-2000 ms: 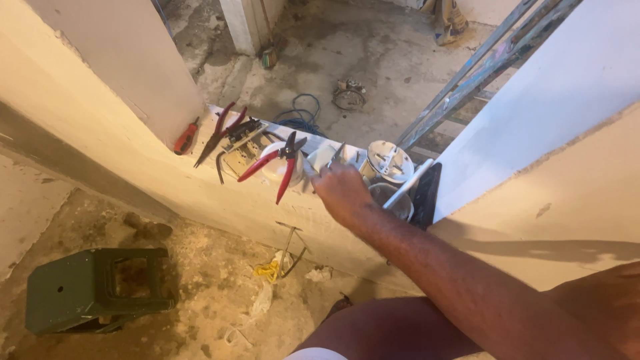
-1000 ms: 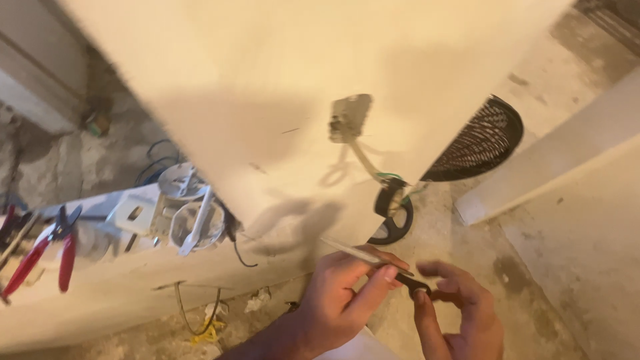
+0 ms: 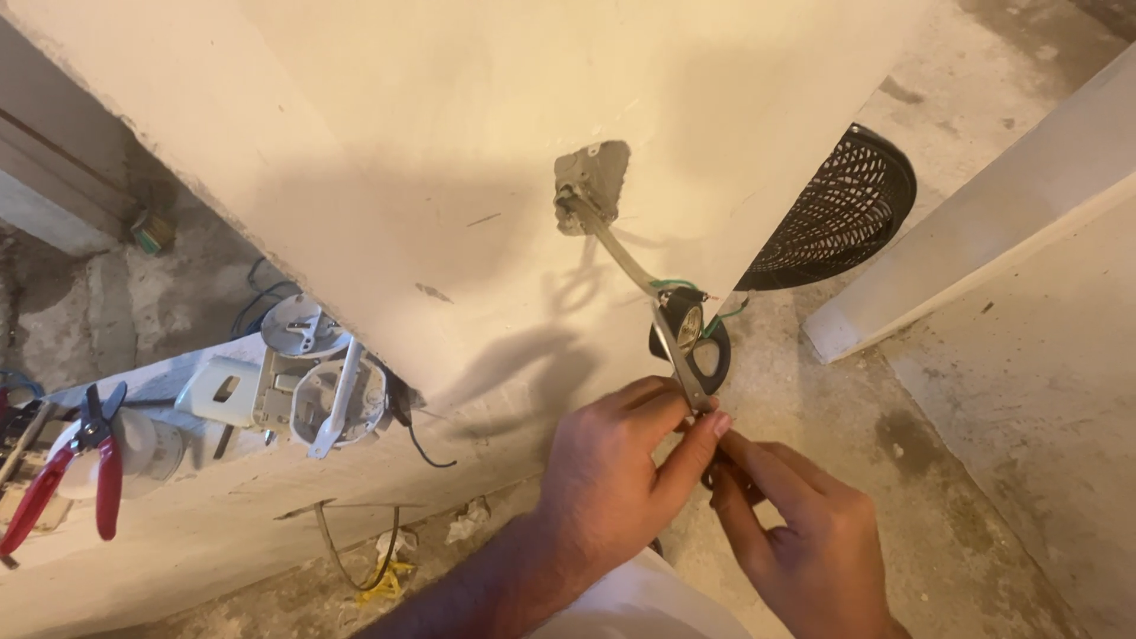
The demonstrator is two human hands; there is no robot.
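My left hand (image 3: 617,475) pinches a slim metal-bladed tool (image 3: 676,359), which looks like scissors, near its pivot. My right hand (image 3: 794,524) has its fingers on the tool's dark handle end, partly hidden between both hands. The blade points up, in front of a roll of black tape (image 3: 710,383) that hangs at the end of a pale cable (image 3: 621,255). Green wires (image 3: 729,315) stick out beside the roll. The cable comes out of a recessed wall box (image 3: 599,177) in the cream wall.
On the ledge at left lie red-handled pruning shears (image 3: 93,435), a white cover plate (image 3: 219,390) and round plastic boxes (image 3: 339,404). A black woven chair back (image 3: 843,213) shows behind the wall's right edge. Below the ledge are a bent wire (image 3: 328,541) and yellow scraps (image 3: 388,581).
The view has swung right from the ledge to the wall box. One hand was over the ledge two seconds ago; both are now together at the tool, whose blade has swung upward since one second ago.
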